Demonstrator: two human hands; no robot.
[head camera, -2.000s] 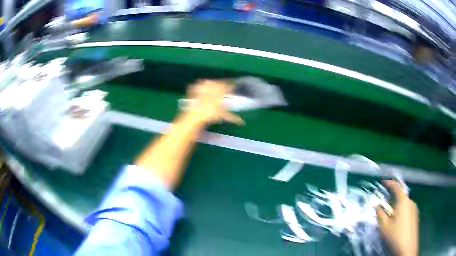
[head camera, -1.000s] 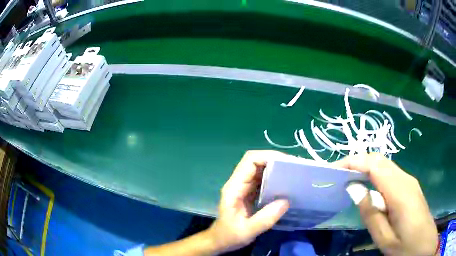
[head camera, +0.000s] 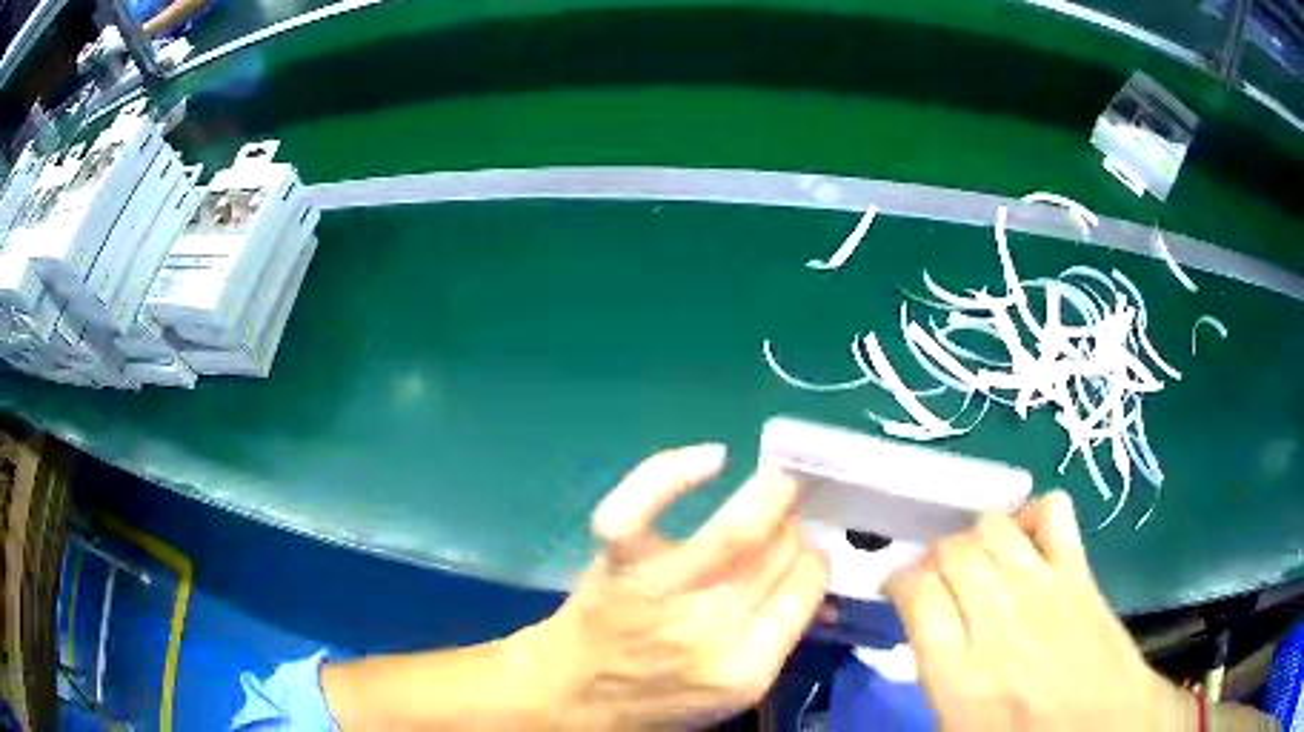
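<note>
A white retail box (head camera: 901, 479) is held between both hands above the front edge of the bench, its narrow edge facing up and a dark slot showing on its end flap. My left hand (head camera: 701, 586) grips its left end, index finger raised. My right hand (head camera: 1008, 608) presses at its right end, fingers bent on the flap. The lower part of the box is hidden by the hands. A tangle of white liner strips (head camera: 1065, 358) lies on the bench beyond my right hand.
Finished boxes (head camera: 236, 265) stand in stacks at the left of the green bench. An open carton (head camera: 1146, 136) lies on the belt at upper right. A grey rail (head camera: 572, 183) divides bench and belt. A person's arm (head camera: 175, 17) shows at top left. Blue floor lies below left.
Since one second ago the box has been turned so its narrow edge and slotted flap show, and both hands have shifted grip. The open carton on the belt has moved left.
</note>
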